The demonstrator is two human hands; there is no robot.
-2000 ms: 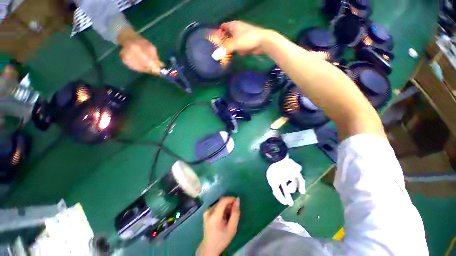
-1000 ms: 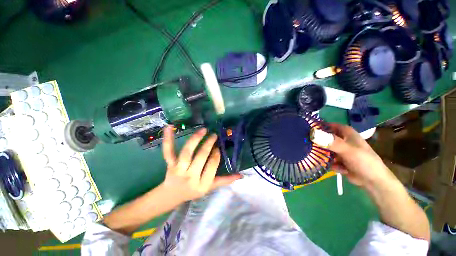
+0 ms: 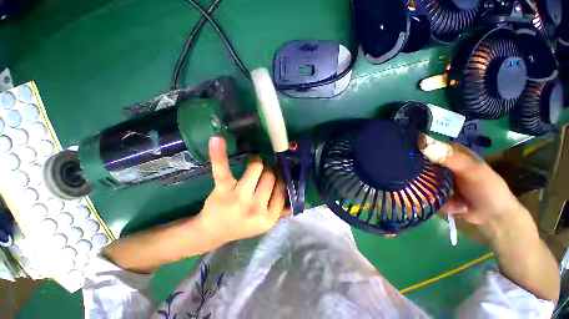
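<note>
A dark navy fan (image 3: pixel 387 156) with a round slatted cage is held in front of me, its plain centre cap facing up. My right hand (image 3: pixel 480 187) grips the cage's right side, with the thumb on top. My left hand (image 3: pixel 243 199) is at the fan's dark bracket (image 3: pixel 297 174); its fingertips are at the bracket's left side, index finger pointing up over the motor. The bracket's upper end is at the lower end of the off-white buffing wheel (image 3: pixel 269 109); I cannot tell if they touch. The green and black motor (image 3: pixel 156 143) lies sideways at left.
Several more fans (image 3: pixel 493 71) stand at the upper right. A flat dark oval plate (image 3: pixel 312 68) and black cord (image 3: pixel 215 31) lie behind the wheel. A small round black part (image 3: pixel 413 116), white label (image 3: pixel 447 121) and pale stick (image 3: pixel 435 82) are behind the fan. A sticker sheet (image 3: pixel 50 205) is far left.
My right hand has brought a fan from the far group to the wheel. My left hand has come to its bracket. The view has shifted down onto the motor.
</note>
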